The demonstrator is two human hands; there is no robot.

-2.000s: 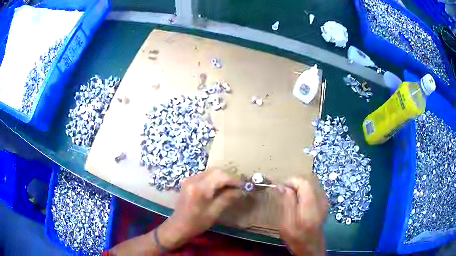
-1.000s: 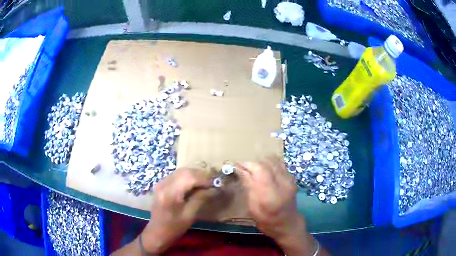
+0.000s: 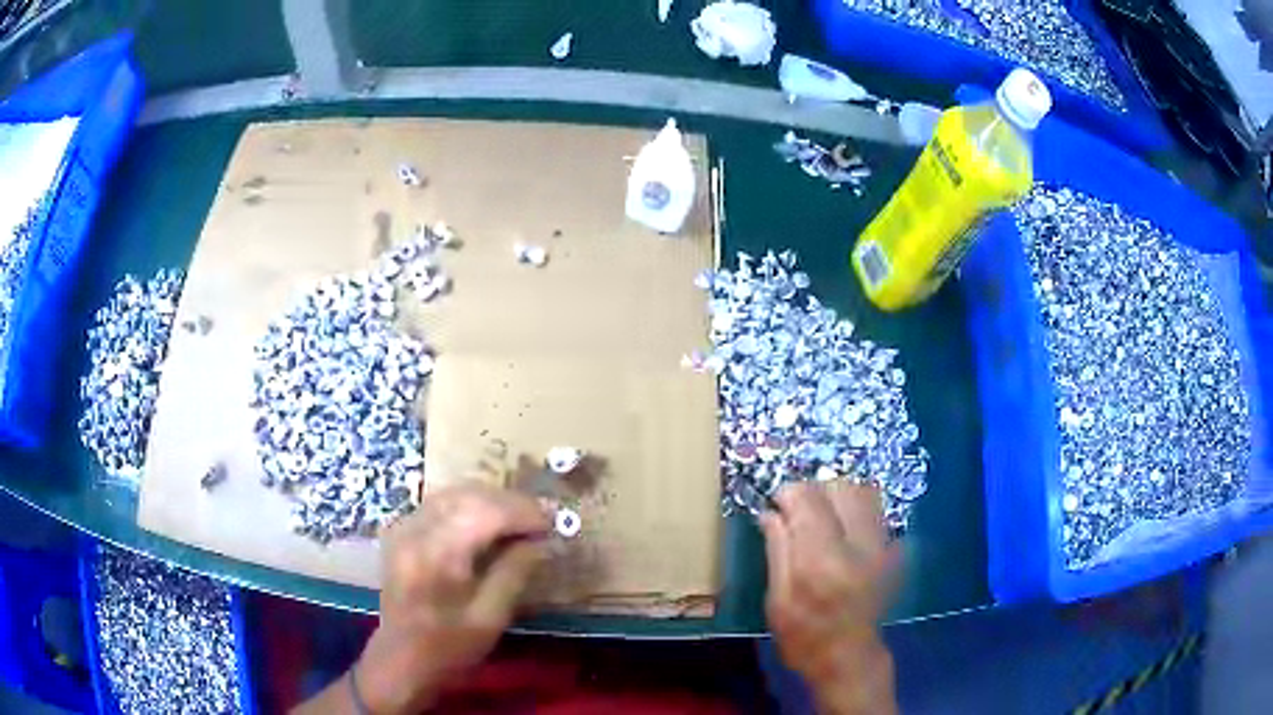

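Note:
My left hand [image 3: 454, 566] pinches a small silvery piece [image 3: 566, 522] with a round end and dark centre, over the front of the cardboard [image 3: 600, 314]. A white-topped piece [image 3: 563, 458] stands on the dark stained patch just beyond it. My right hand [image 3: 831, 573] is at the front edge of the heap of small round parts [image 3: 817, 377], fingertips low on the heap. Whether it holds a part or the pale stick cannot be told. A heap of silvery body pieces [image 3: 342, 405] lies on the cardboard's left half.
A white squeeze bottle [image 3: 660, 182] stands at the cardboard's top right. A yellow bottle [image 3: 942, 203] lies beyond the right heap. Blue bins with parts stand right [image 3: 1145, 377], left [image 3: 84, 210] and low left [image 3: 168, 636]. Another heap [image 3: 129, 370] lies left of the cardboard.
My right hand has moved right, away from my left hand and the white-topped piece, to the right heap. My left hand still holds its piece near the stain. The view has shifted right.

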